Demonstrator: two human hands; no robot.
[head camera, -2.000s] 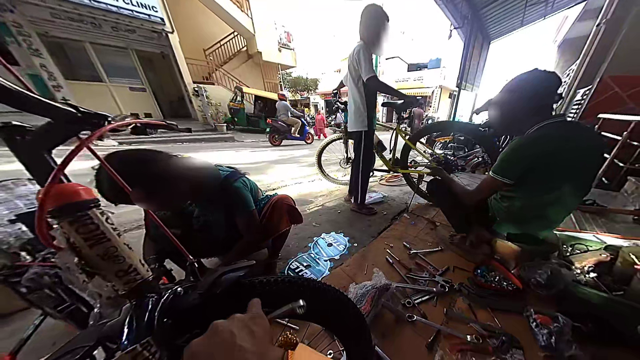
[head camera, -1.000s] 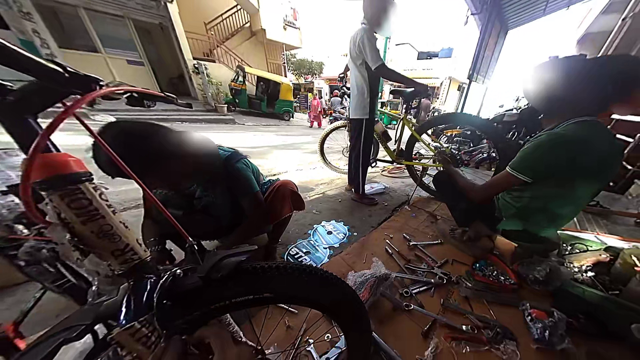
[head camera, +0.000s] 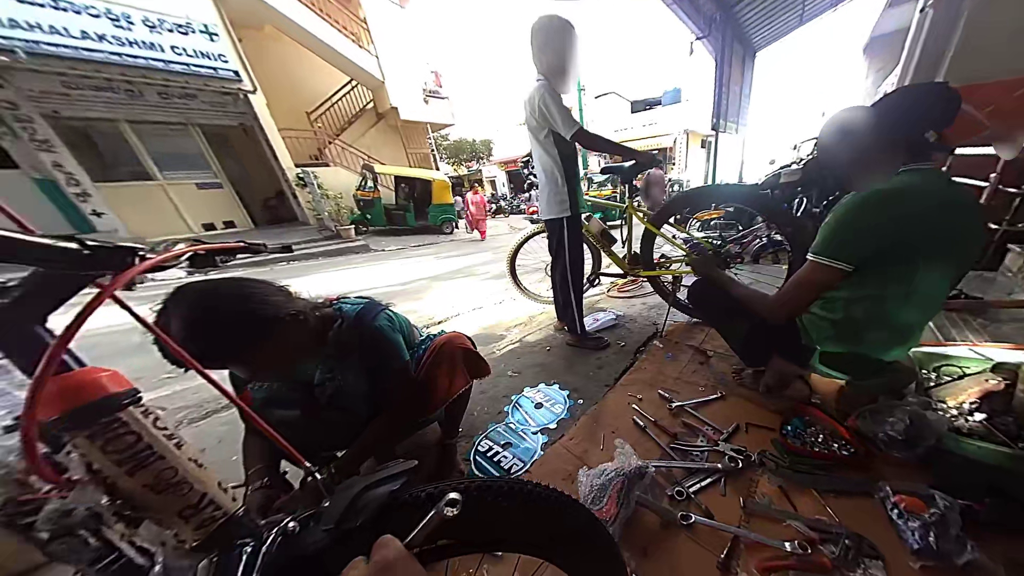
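Observation:
At the bottom edge, left of centre, my left hand (head camera: 386, 560) is closed around a metal wrench (head camera: 433, 520), whose round end points up and right. It is nearest to a black bicycle tyre (head camera: 520, 512), in front of the wheel's spokes. Only part of this hand shows. My right hand is out of view. Left of the wheel are a bicycle fork and frame parts, a red cable (head camera: 204, 364) and a wrapped tube with an orange-red end (head camera: 140, 456). A crouching person (head camera: 344, 376) has both hands low beside the bicycle fork.
Several spanners (head camera: 736, 532), pliers and a red bowl of small parts (head camera: 816, 432) lie on brown sheeting (head camera: 608, 424). Two blue discs (head camera: 508, 450) rest on the ground. A person in green (head camera: 896, 264) sits by a yellow bicycle (head camera: 624, 260); another person (head camera: 552, 144) stands there, touching its saddle.
Since one second ago, my left hand and the wrench have risen in front of the tyre. The scooter seen two seconds ago is gone from the road.

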